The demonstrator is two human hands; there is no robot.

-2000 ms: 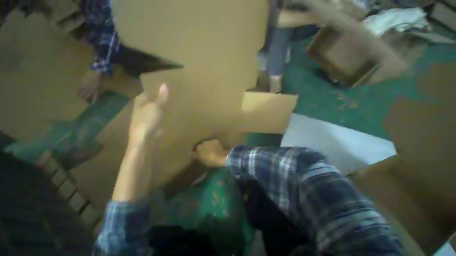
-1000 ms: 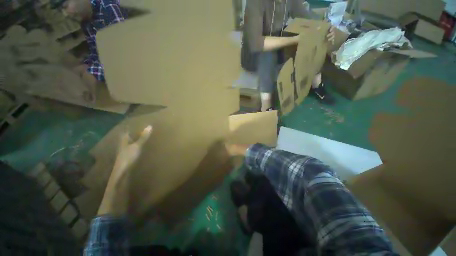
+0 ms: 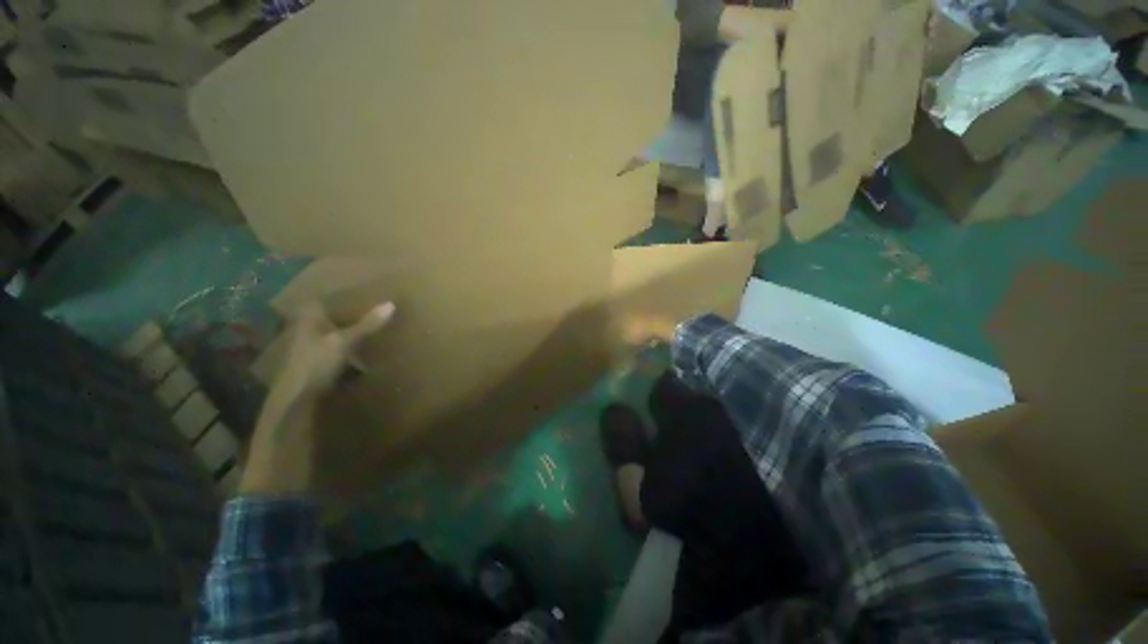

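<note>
A large brown box blank stands tilted in front of me, its creased lower part bending toward my lap. A square flap sticks out at its right side. My left hand is at the blank's lower left edge, thumb spread over the face, fingers partly hidden and blurred; it holds the blank. My right hand is at the base of the square flap, mostly hidden by my sleeve and in shadow, so its grip cannot be made out.
A part-folded box stands at right, beside a white board on the green floor. Wrapped dark goods are at left. A co-worker's printed blank stands beyond. A carton carries crumpled white material.
The blank's upper part now spreads wider across the view. The square flap and my right hand show farther right. The co-worker's printed blank has come nearer upright and hides more of that person.
</note>
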